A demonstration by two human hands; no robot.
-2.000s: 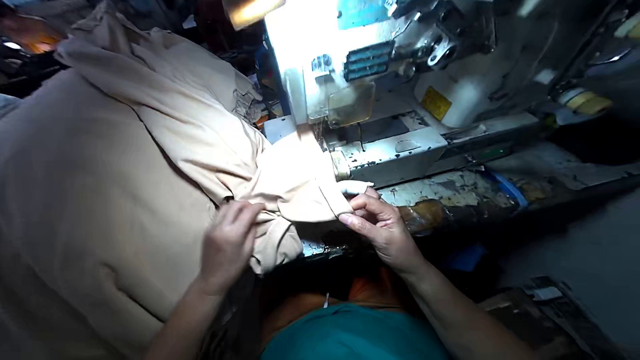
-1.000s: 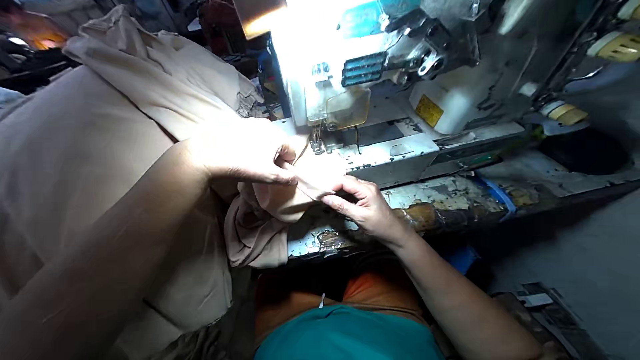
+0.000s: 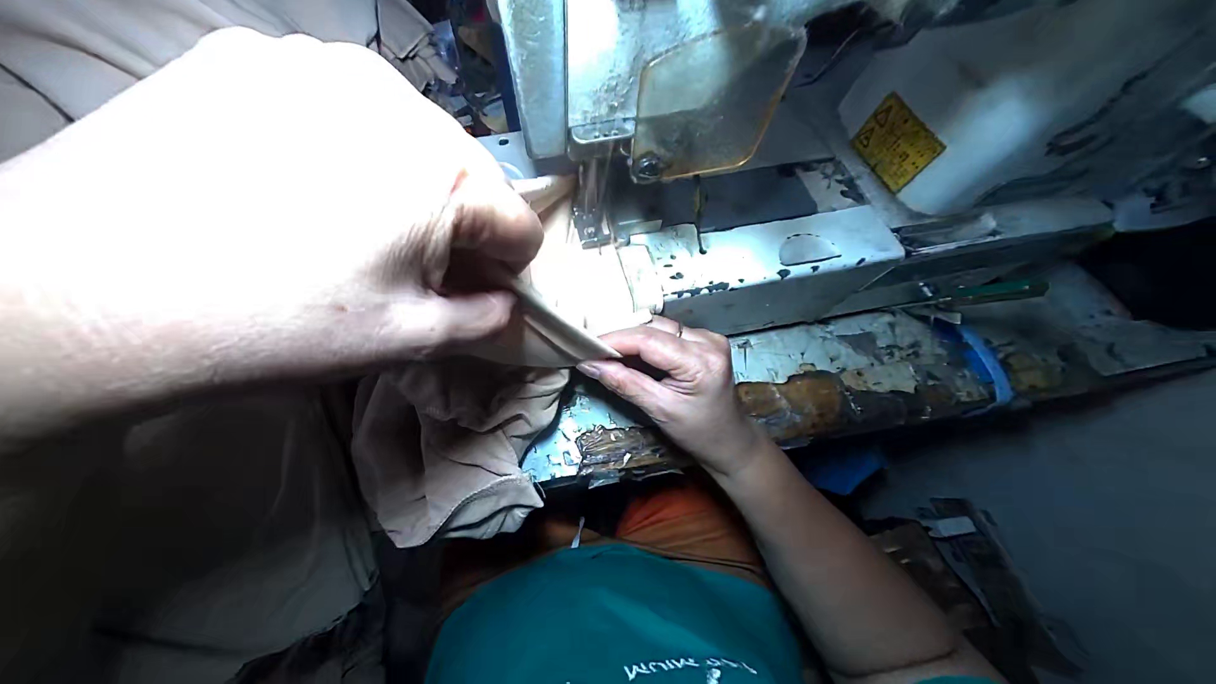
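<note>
Beige fabric (image 3: 560, 332) lies under the needle and presser foot (image 3: 594, 223) of an industrial sewing machine (image 3: 769, 266). My left hand (image 3: 408, 218), large and overexposed in the view, pinches the fabric's folded edge between thumb and fingers, just left of the presser foot. Lower right of it, my right hand (image 3: 674, 380) grips the same edge between thumb and fingertips at the front of the machine bed. Loose fabric (image 3: 456, 456) hangs below my left hand over the worktable's edge. Glare hides detail on my left hand and the cloth beside the foot.
A worn worktable edge (image 3: 855, 370) with peeling surface runs along the front, with a blue band (image 3: 983, 366) around it. A clear guard (image 3: 717, 104) hangs right of the needle. A large pile of beige cloth (image 3: 237, 532) fills the left. A green-handled tool (image 3: 997, 292) rests behind the edge.
My left hand has moved from the cloth's left part, across it, to beside the presser foot. My right hand still holds the edge. The view has moved closer to the machine.
</note>
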